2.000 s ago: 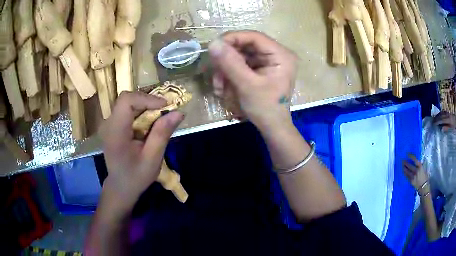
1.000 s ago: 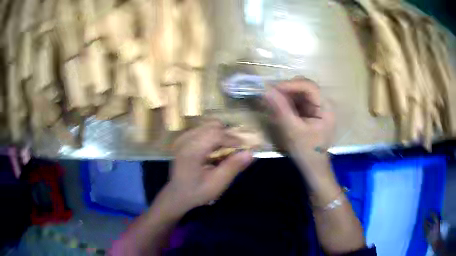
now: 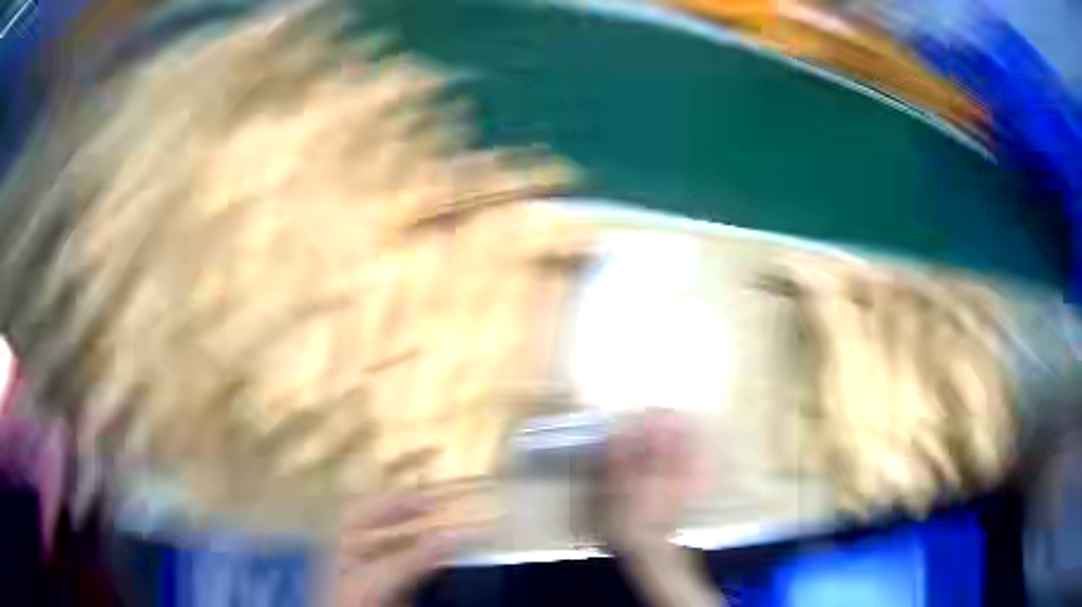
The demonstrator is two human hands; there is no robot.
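The view is heavily blurred. My left hand [image 3: 386,548] is low in the picture at the table's front edge, cut off by the lower rim. Whether it holds a tan leg part cannot be made out. My right hand [image 3: 659,472] is right of it, over the table, a blurred shape; no stick can be made out in it. A pale streak that looks like the small dish [image 3: 558,434] lies just left of my right hand. Tan leg parts form a large pile [image 3: 309,285] on the left and a smaller pile [image 3: 908,391] on the right.
A green strip [image 3: 712,119] runs beyond the table, with orange parts [image 3: 831,42] behind it. Bright glare lies mid-table. A blue tote [image 3: 949,557] is below the table at the right, and another blue tote [image 3: 178,579] at the lower left. Something pink shows at the left edge.
The view has swung up, so my hands and the table edge sit lower, and the green strip now shows. The leg part seen earlier in my left hand can no longer be made out.
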